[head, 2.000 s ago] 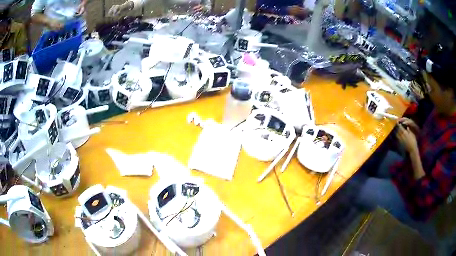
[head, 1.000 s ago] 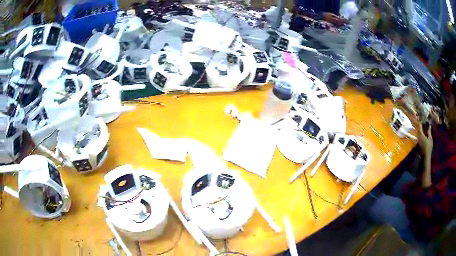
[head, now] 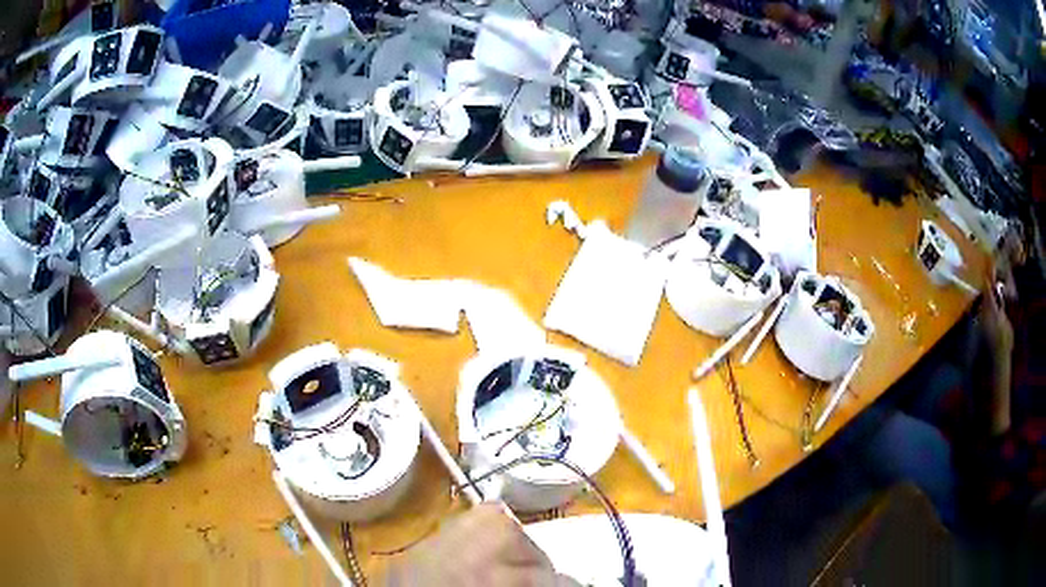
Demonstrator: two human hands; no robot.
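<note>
My left hand (head: 488, 548), blurred and cut off by the bottom edge, has its fingertips closed at the end of a dark cable harness (head: 602, 495). The harness arcs right to a white housing (head: 614, 541) at the bottom edge, partly cut off, with a white antenna (head: 708, 476) standing up at its right. My right hand is not in view. Just behind stand two open white housings, one at the centre (head: 539, 459) and one to its left (head: 346, 441), with wires and round parts inside. The harness crosses in front of the centre one.
Another housing lies on its side at left (head: 121, 407). Many housings are piled at the back left, before a blue bin (head: 224, 29). White cloths (head: 608, 296), a bottle (head: 668, 201) and two more housings (head: 820, 327) stand centre-right. A person's hand (head: 996, 321) is at the far right.
My left hand and the white housing with its harness have come in at the bottom. The view has shifted, so the table things sit further right and somewhat higher.
</note>
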